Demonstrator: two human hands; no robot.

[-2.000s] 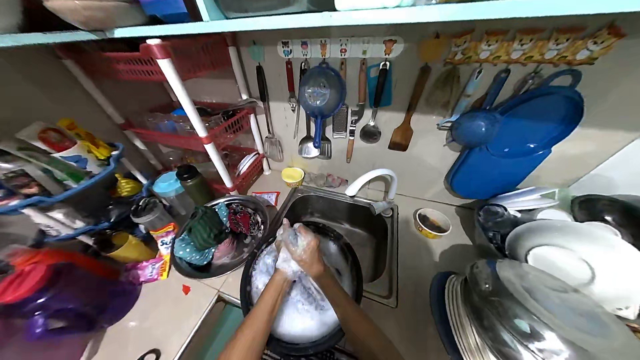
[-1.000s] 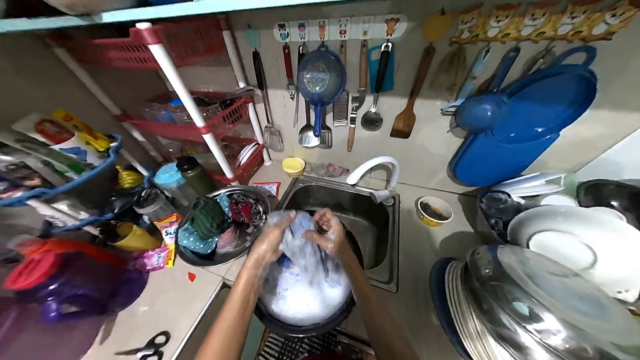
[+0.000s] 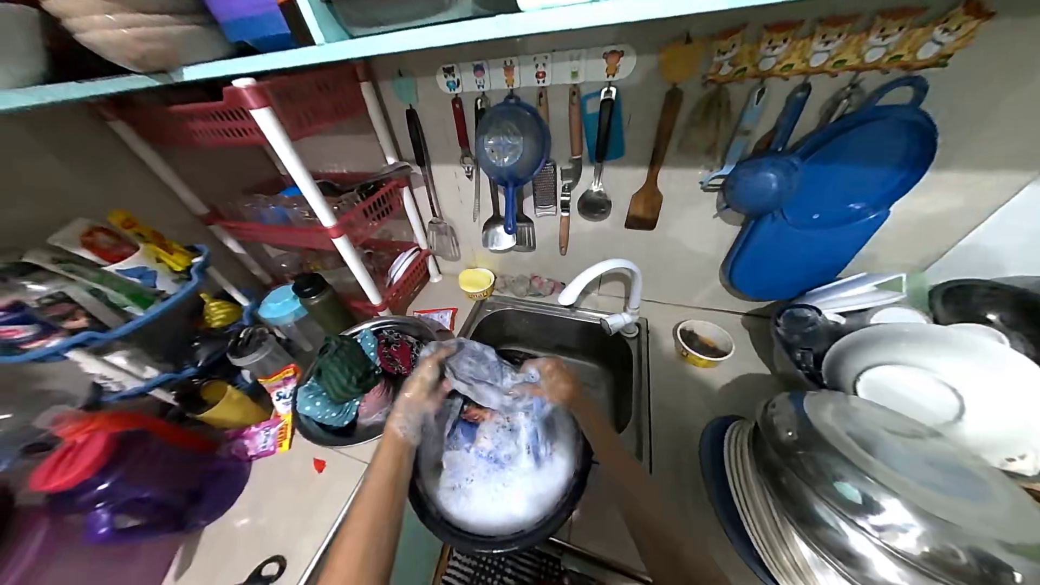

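Note:
A wet, pale blue-grey cloth (image 3: 479, 372) is stretched between my two hands over a black basin (image 3: 422, 496) of white suds. My left hand (image 3: 424, 390) grips the cloth's left side, with foam on the fingers and wrist. On the other side my right hand (image 3: 552, 382) holds the cloth near the sink's inner edge. More soaked fabric with blue and orange patches shows among the suds (image 3: 496, 487). Left of the basin, a metal bowl (image 3: 313, 426) holds bundled cloths, dark green (image 3: 345, 367), dotted teal (image 3: 323, 404), dark red and pink.
Behind the basin is a steel sink (image 3: 642, 382) with a white faucet (image 3: 605, 272). A small tub (image 3: 704, 343) and stacked plates (image 3: 743, 487) with metal lids (image 3: 877, 487) stand right. Purple pitcher (image 3: 154, 479), detergent sachets (image 3: 280, 402) and scissors handles (image 3: 266, 569) lie left. Utensils hang behind.
The hands, close together over the suds two seconds ago, are now farther apart with the cloth spread between them. The cloth, bunched one second ago, is more opened out.

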